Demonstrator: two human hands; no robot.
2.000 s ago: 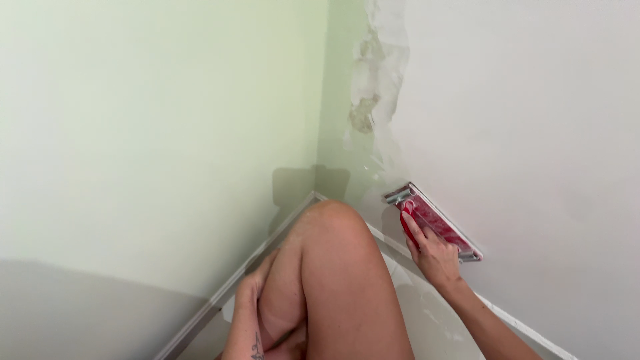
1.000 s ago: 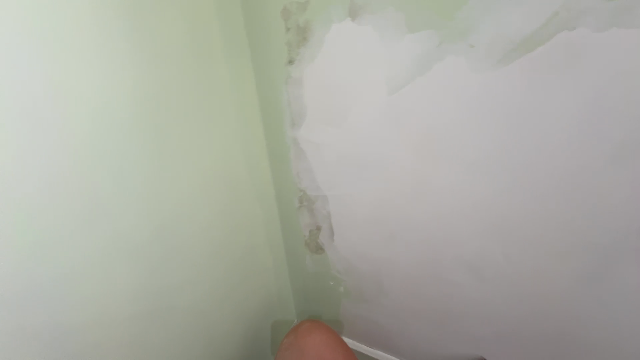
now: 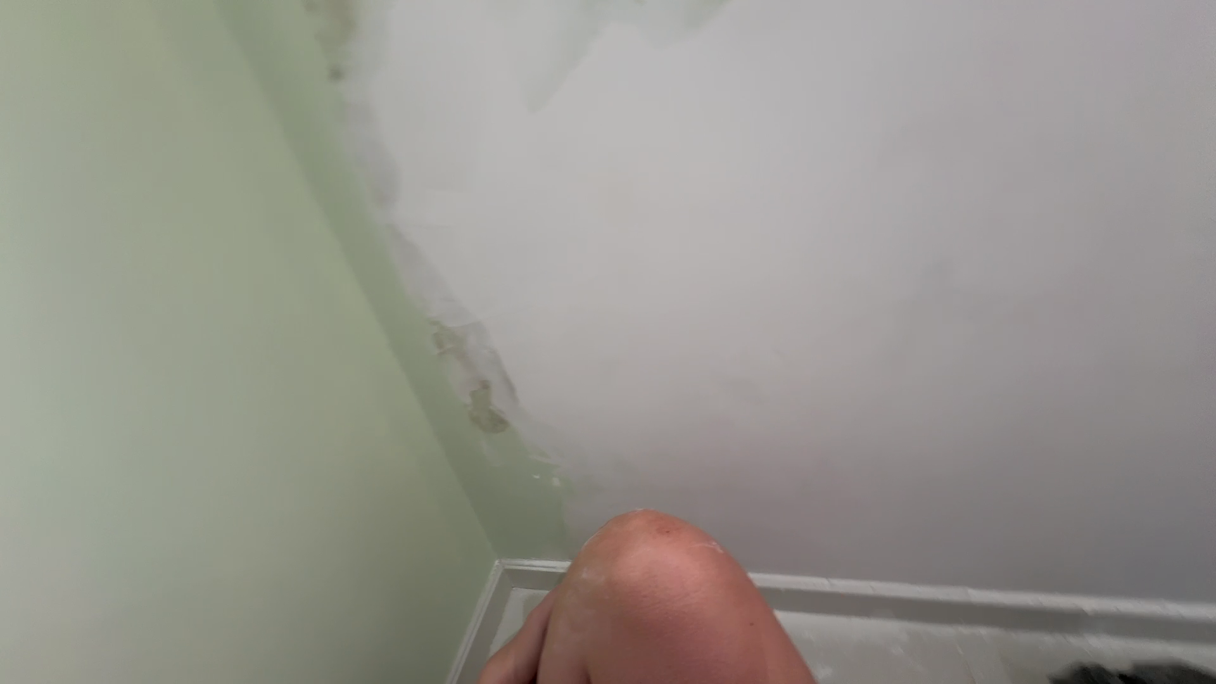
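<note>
The right-hand wall (image 3: 760, 285) carries a broad whitish coat of plaster or filler with a ragged left edge. Rough brownish patches (image 3: 486, 408) show along that edge, beside a green-painted strip near the corner. My bent knee (image 3: 665, 579) rises at the bottom centre, with whitish dust on its skin. A strip of skin (image 3: 521, 654) shows just left of the knee; whether it is my left hand, my arm or my other leg cannot be told. My right hand and the red-handled tool are outside the view.
A pale green wall (image 3: 190, 380) stands on the left and meets the whitish wall at a corner. White skirting board (image 3: 950, 603) runs along the base of both walls. Pale marks lie on the grey floor (image 3: 855, 646). A dark, blurred thing (image 3: 1130, 673) shows at the bottom right edge.
Two seconds ago my right hand held a red-handled flat tool against the right wall; both have left the view. The view has tilted up and shifted.
</note>
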